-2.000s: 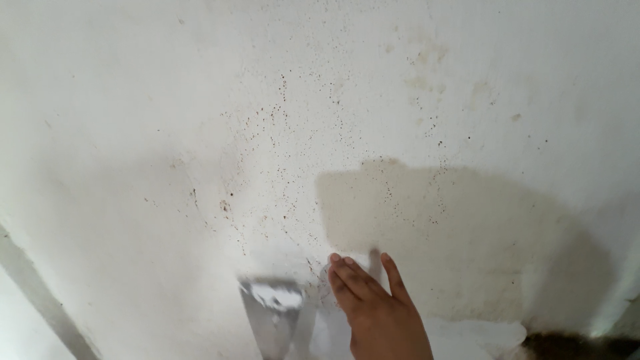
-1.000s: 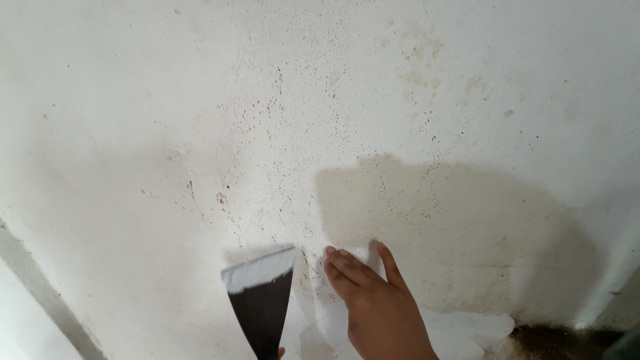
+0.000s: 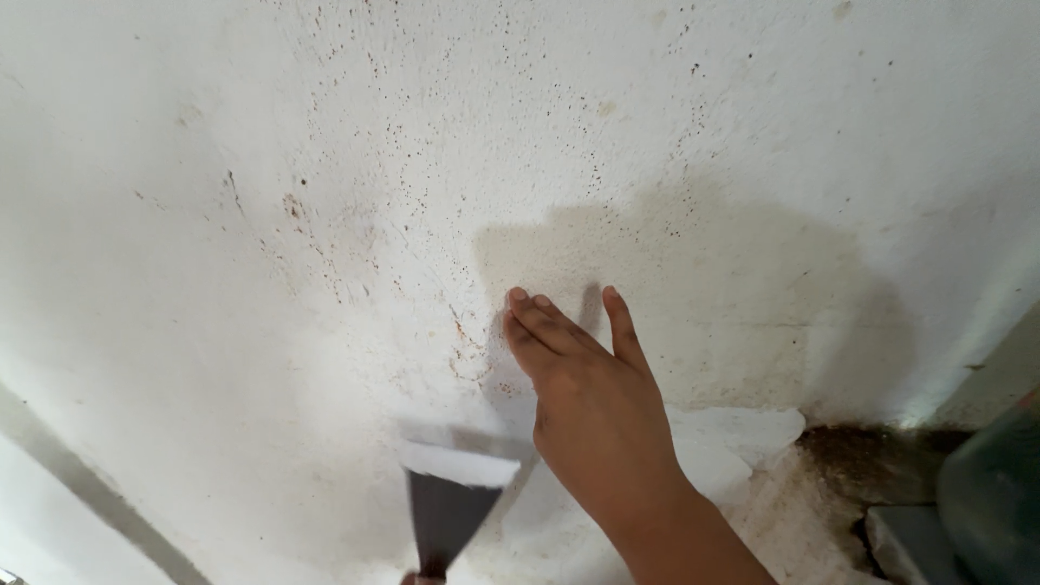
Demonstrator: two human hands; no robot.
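Observation:
A putty knife (image 3: 453,508) with a dark blade and white filler along its edge stands up from the bottom of the view. My left hand (image 3: 424,578) holds it by the handle; only the fingertips show. Right of it, my right hand (image 3: 601,406) is spread against the white wall (image 3: 203,341), back of the hand toward me, little finger apart from the others, thumb hidden. Dark and rusty specks (image 3: 459,325) mark the wall left of and above its fingers. Smooth white filler (image 3: 723,439) lies on the wall beside the wrist.
A brown, damp-looking patch (image 3: 861,455) runs along the lower right. Near it are a grey block-like thing (image 3: 906,536) and a dark rounded object (image 3: 995,496), blurred. A grey strip (image 3: 97,496) crosses the lower left. A shadow falls around my right hand.
The putty knife's blade showed a more silvery face two seconds ago and has since shown its dark face with a white edge. My right hand stays against the wall. The view has shifted somewhat.

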